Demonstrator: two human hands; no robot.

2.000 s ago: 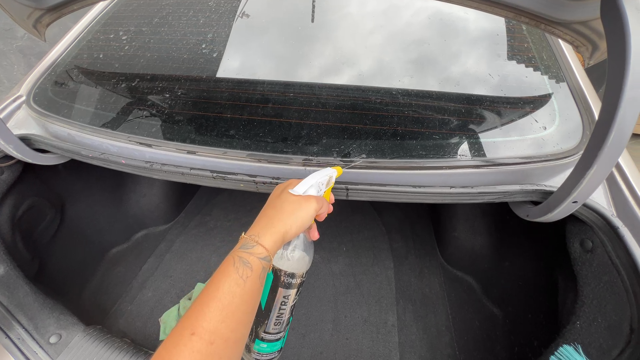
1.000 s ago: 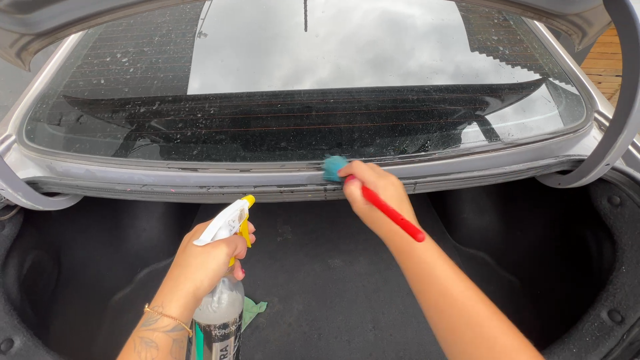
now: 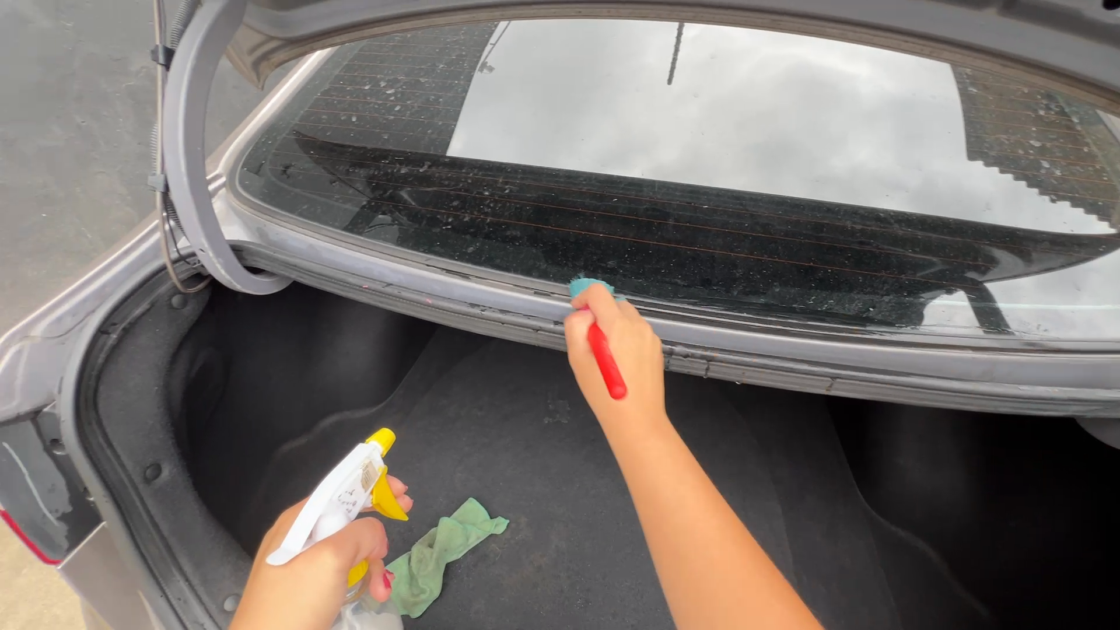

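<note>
My left hand [image 3: 328, 556] grips the neck of a spray bottle [image 3: 337, 499] with a white head and yellow nozzle and trigger, held over the open car trunk. In my right hand [image 3: 617, 359] is a detailing brush [image 3: 606, 360] with a red handle. Its teal bristles [image 3: 591, 286] touch the strip at the lower edge of the rear window [image 3: 682, 262], near the middle. Beside my left hand, a crumpled green cloth [image 3: 437, 556] lies on the dark trunk floor. Most of the bottle's body is out of view.
The grey trunk lid [image 3: 875, 22] stands raised above, with its curved hinge arm [image 3: 188, 166] at the left. A black rubber seal [image 3: 96, 385] runs along the trunk's left rim. Droplets and specks dot the glass. A tail light [image 3: 31, 534] shows at lower left.
The brush, in my right hand one second ago, has moved left along the window's lower edge. My left hand sprayed near that edge two seconds ago and is now lower. The view has swung left.
</note>
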